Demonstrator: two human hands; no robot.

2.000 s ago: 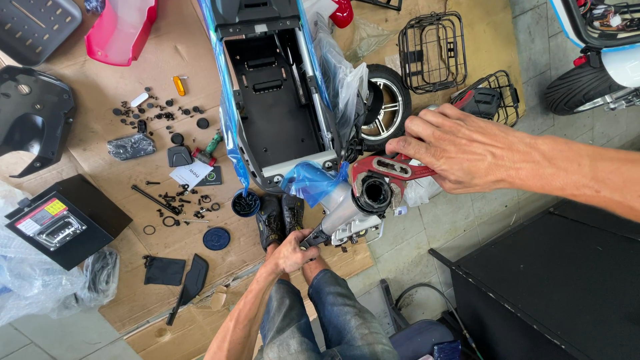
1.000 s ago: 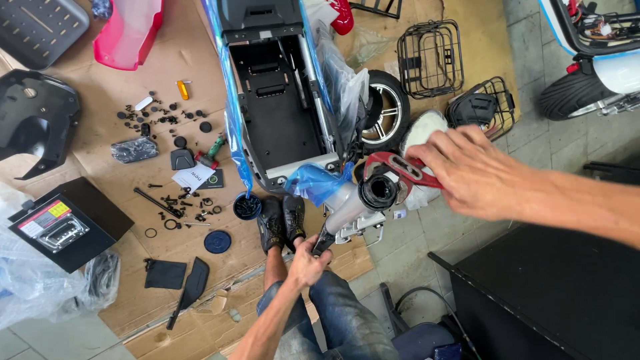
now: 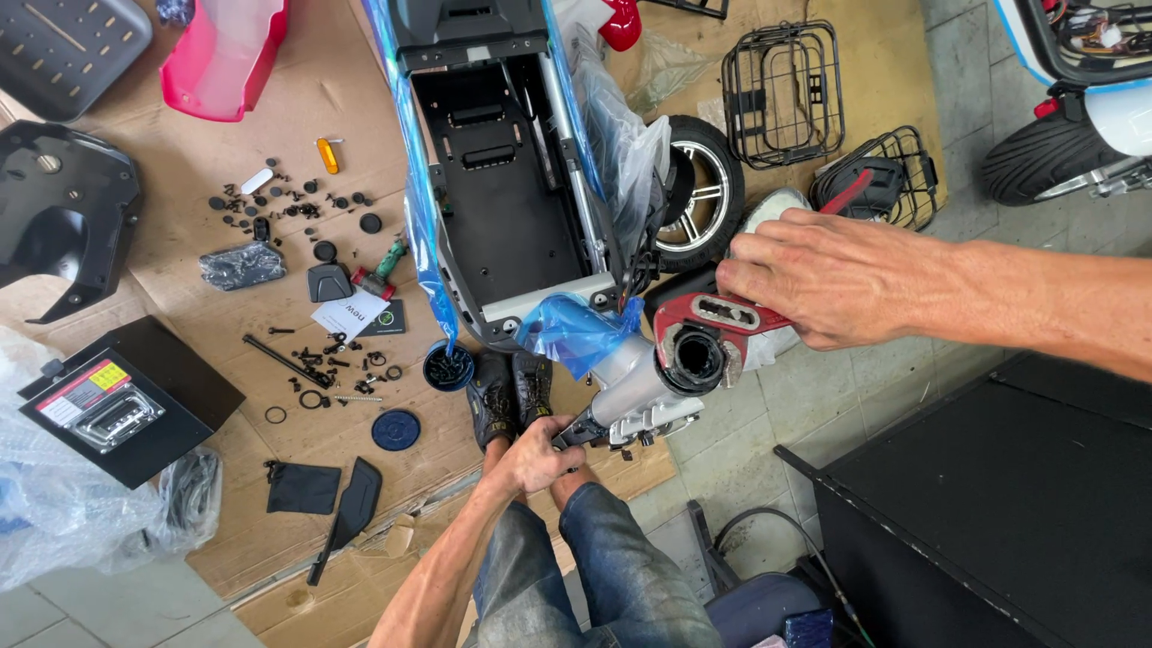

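Note:
My right hand (image 3: 801, 279) grips the red slip-joint pliers (image 3: 765, 319), whose jaws sit around the ring at the top of the silver head tube (image 3: 630, 382) of a scooter frame. The tube's dark round opening (image 3: 697, 354) faces up. My left hand (image 3: 544, 459) is closed around a black part (image 3: 583, 430) low on the tube's side; whether it is a tool handle or a bracket I cannot tell. Blue film (image 3: 571, 333) wraps the tube's root, where it meets the scooter body (image 3: 508, 198) with its open black compartment.
Screws and rings (image 3: 337, 360) lie on cardboard left of my shoes, with a blue tub of screws (image 3: 448, 365) and its lid (image 3: 396, 429). A black box (image 3: 130, 400) stands further left. Right are a wheel (image 3: 697, 193), wire baskets (image 3: 783, 94) and a black cabinet (image 3: 999, 486).
Compared with the earlier frames, my right hand and the pliers have changed angle around the tube's top, and a red handle now points up and right. My left hand stays at the tube's side.

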